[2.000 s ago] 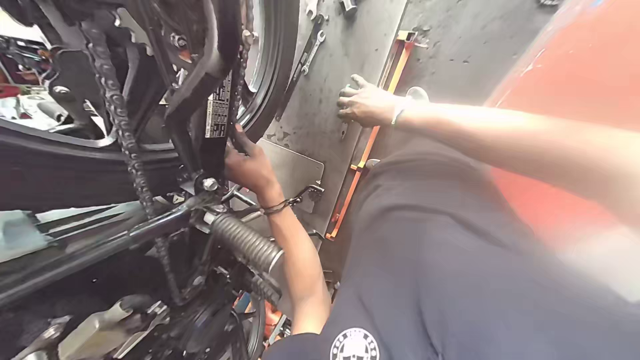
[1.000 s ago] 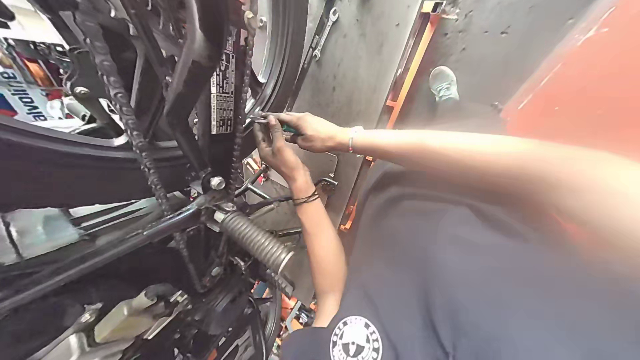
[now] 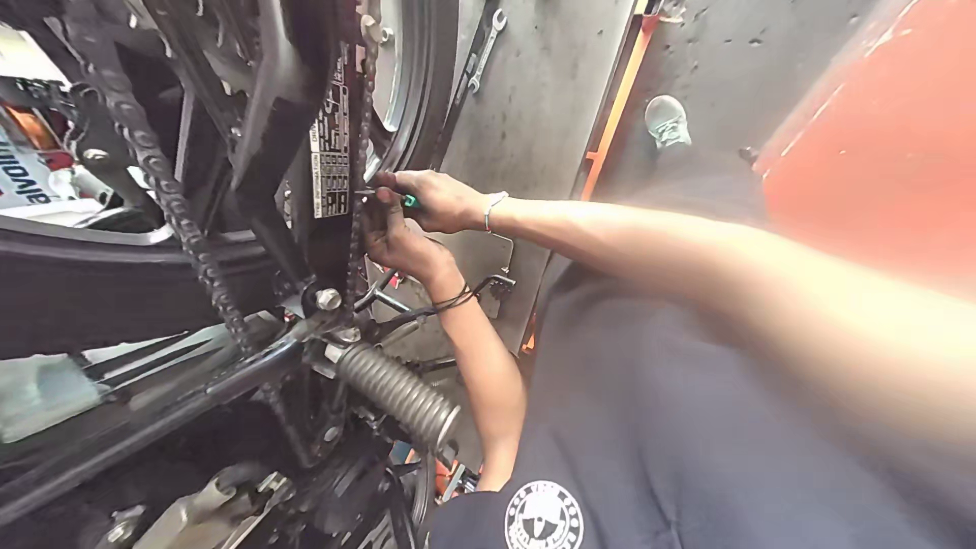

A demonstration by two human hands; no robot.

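My right hand (image 3: 442, 200), with a pale bracelet at its wrist, is closed around a small green-handled tool (image 3: 411, 201). A thin metal shaft (image 3: 367, 192) points from the hands toward the motorcycle's drive chain (image 3: 355, 252). Just below, my left hand (image 3: 408, 248), with dark cords at its wrist, has its thumb raised beside the shaft and its other fingers by the chain. Whether those fingers grip anything is hidden. A label with printed tables (image 3: 332, 164) is on the dark swingarm part left of the chain. The rear wheel's tyre (image 3: 435, 91) curves above my hands.
A combination spanner (image 3: 488, 52) lies on the grey metal platform (image 3: 534, 99), which has an orange edge bar (image 3: 619, 99). A coil spring (image 3: 400, 396) and a frame tube (image 3: 152, 427) are below left. A shoe (image 3: 667, 122) and a red surface (image 3: 877, 152) are at right.
My right hand has moved left from above the platform to beside my left hand, and the green-handled tool now shows in it. My left hand stays by the chain.
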